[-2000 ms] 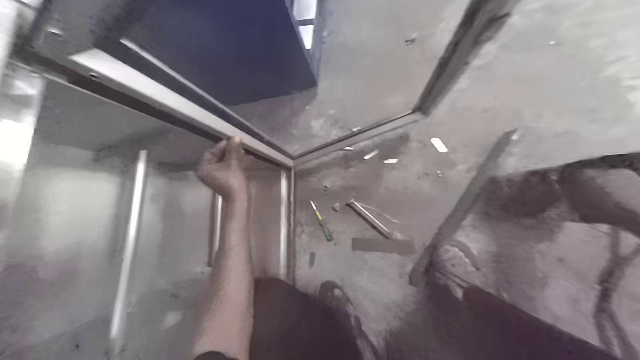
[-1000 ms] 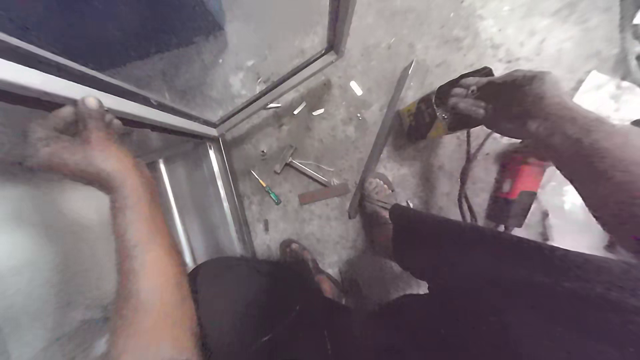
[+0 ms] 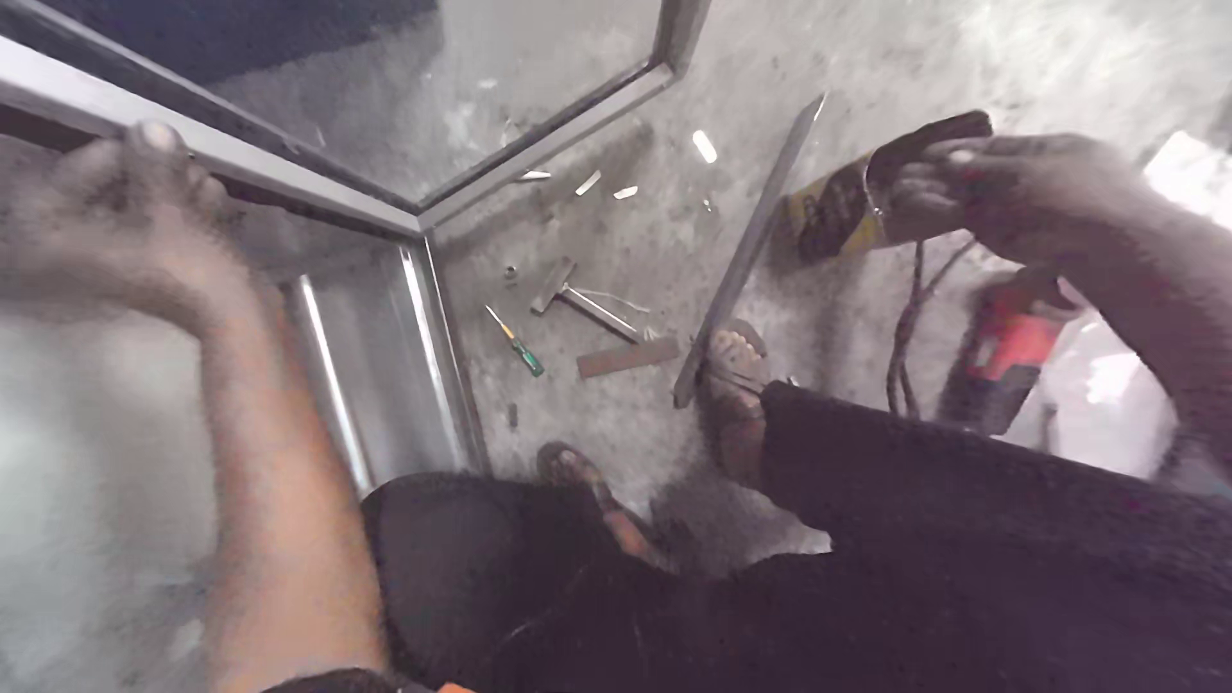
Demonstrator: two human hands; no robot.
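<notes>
My left hand point(image 3: 135, 221) is curled at the underside of a pale metal frame rail point(image 3: 260, 159) at the upper left, its thumb up against the edge. Over the concrete floor at the right, my right hand point(image 3: 982, 188) is closed around a dark cylindrical object with yellow parts point(image 3: 837, 212); blur hides what it is exactly. A long, narrow metal bar point(image 3: 756, 241) lies between that object and the hammer point(image 3: 587, 300), one end beside my foot.
On the floor lie a green-handled screwdriver point(image 3: 517, 344), a flat brown strip point(image 3: 628, 357) and several white scraps point(image 3: 705, 146). A red and black power tool point(image 3: 1011, 346) and a dark cable point(image 3: 905, 337) are at the right. My sandalled feet point(image 3: 736, 371) stand nearby.
My right hand, not plainly seen two seconds ago, has come into view with the dark and yellow object. My left hand remains at the frame rail. The view has shifted to the right.
</notes>
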